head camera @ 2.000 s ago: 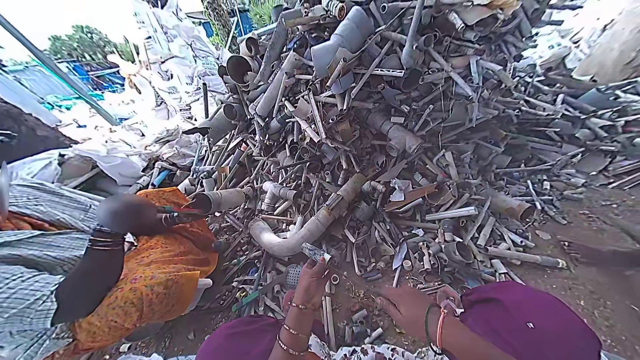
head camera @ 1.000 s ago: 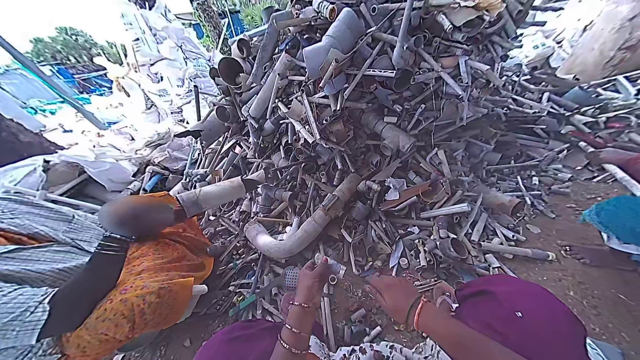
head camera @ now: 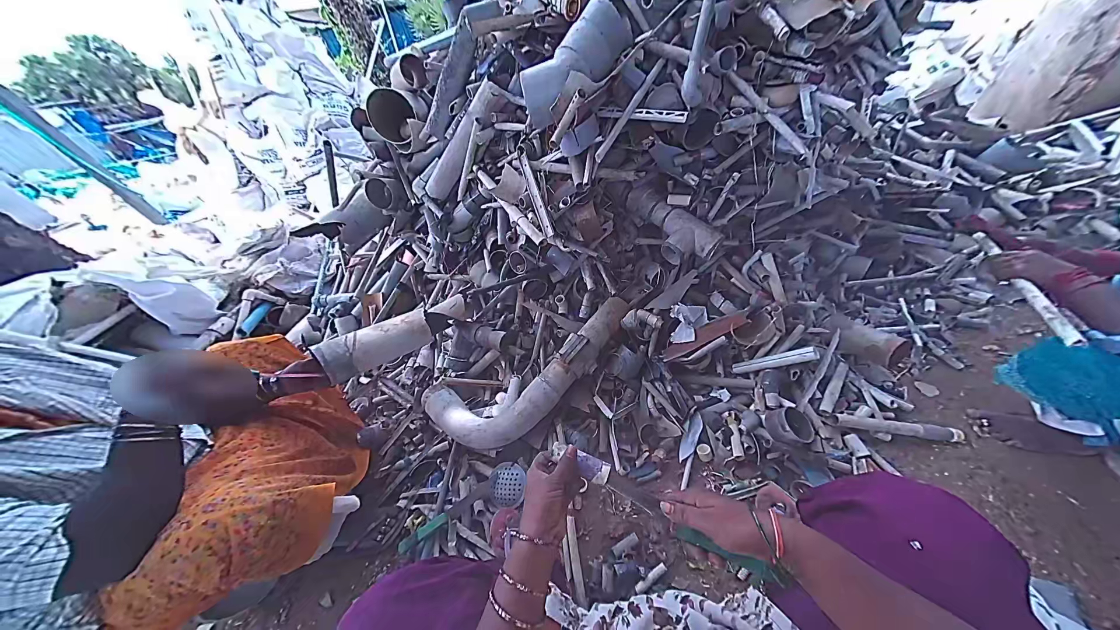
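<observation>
My left hand point(head camera: 549, 494) holds a small, pale plastic piece point(head camera: 592, 467) between thumb and fingers, low in the middle of the view. To its right, my right hand point(head camera: 731, 522) is closed around a flat, dark, blade-like tool point(head camera: 632, 493) whose tip points toward the pale piece. A green strip point(head camera: 726, 551) shows under the right hand; whether it belongs to the tool I cannot tell. Beyond both hands a curved grey plastic pipe point(head camera: 516, 420) lies on the heap of scrap pipes point(head camera: 665, 227). A round perforated piece point(head camera: 507, 484) lies left of my left hand.
At the left a co-worker in orange patterned cloth point(head camera: 245, 490) holds a wide grey pipe point(head camera: 376, 342). A second person's hand point(head camera: 1024, 265) at the right holds a thin pipe point(head camera: 1047, 312), near a teal cloth point(head camera: 1063, 376). White sacks point(head camera: 262, 114) stand behind, at the upper left.
The co-worker's wide pipe at the left has risen and swung toward the heap. At the right, another person's arm with a thin pipe has come into view. My hands stay low in the middle.
</observation>
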